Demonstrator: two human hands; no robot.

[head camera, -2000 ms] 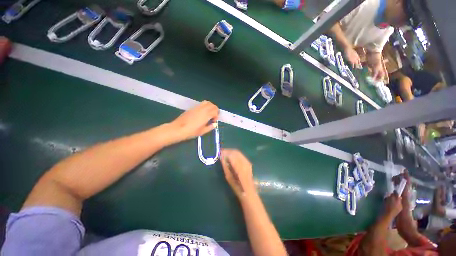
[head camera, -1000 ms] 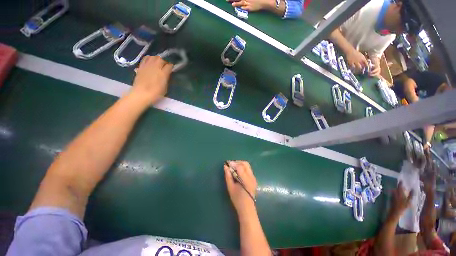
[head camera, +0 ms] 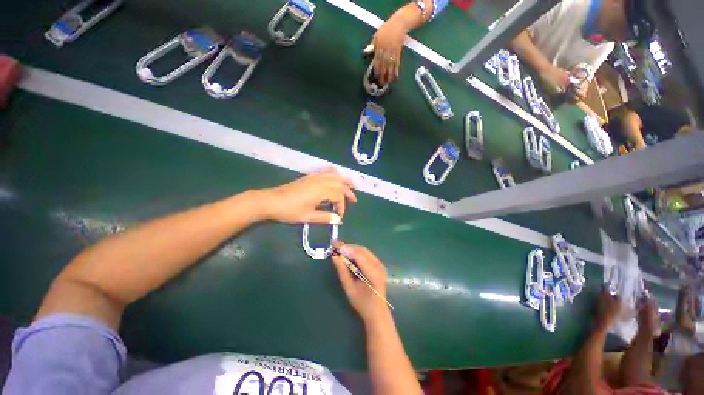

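Observation:
A silver-white oval loop part (head camera: pixel 319 241) stands out on the green bench in front of me. My left hand (head camera: pixel 313 199) grips its upper end, and the fingers hide that end. My right hand (head camera: pixel 361 276) holds a thin hand tool (head camera: pixel 363 276), its tip at the lower right end of the loop. The tool's other end points down and right past my palm.
A pale metal rail (head camera: pixel 193 129) divides the bench from the green conveyor, where several loops (head camera: pixel 369 137) lie. Another person's hand (head camera: pixel 388 50) is over one. A loop pile (head camera: pixel 557 274) lies right. A grey post (head camera: pixel 587 177) slants across. A neighbour holds a clear bag (head camera: pixel 620 270).
My left hand has come back from the conveyor to the bench with a loop. The tool in my right hand is now at that loop. Another person's hand has reached over the conveyor; conveyor loops moved right.

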